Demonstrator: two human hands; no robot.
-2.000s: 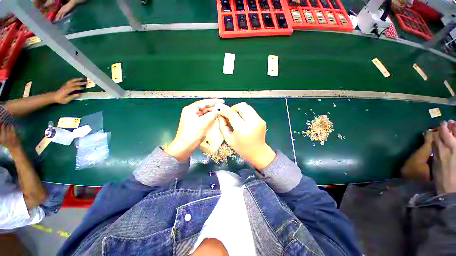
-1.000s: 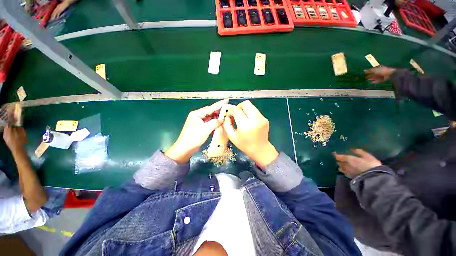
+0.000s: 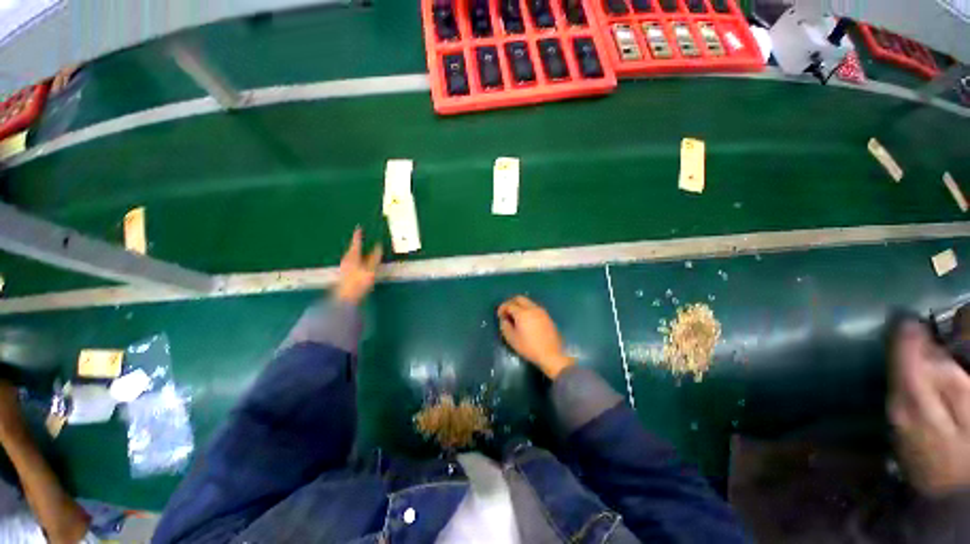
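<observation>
My left hand (image 3: 357,270) is slightly blurred at the pale belt edge rail, fingers apart and holding nothing visible. A cream housing plate (image 3: 403,226) lies on the green belt just beyond its fingertips, touching or overlapping another plate (image 3: 398,179). My right hand (image 3: 534,336) rests over the bench left of the white line, its fingers curled; whether a tiny piece is inside is hidden. A loose pile of tan fittings (image 3: 452,421) lies on the bench close to my jacket.
More plates lie along the belt, one straight ahead (image 3: 506,186). Red trays (image 3: 523,94) with black and silvery parts stand beyond. Another tan pile (image 3: 692,341) is right of the white line. A clear bag (image 3: 160,430) lies at left. Neighbours' arms show at both sides.
My hands have parted. The plate they held is gone from them; my left hand has reached forward to the rail and my right hand is now lower. The view has shifted.
</observation>
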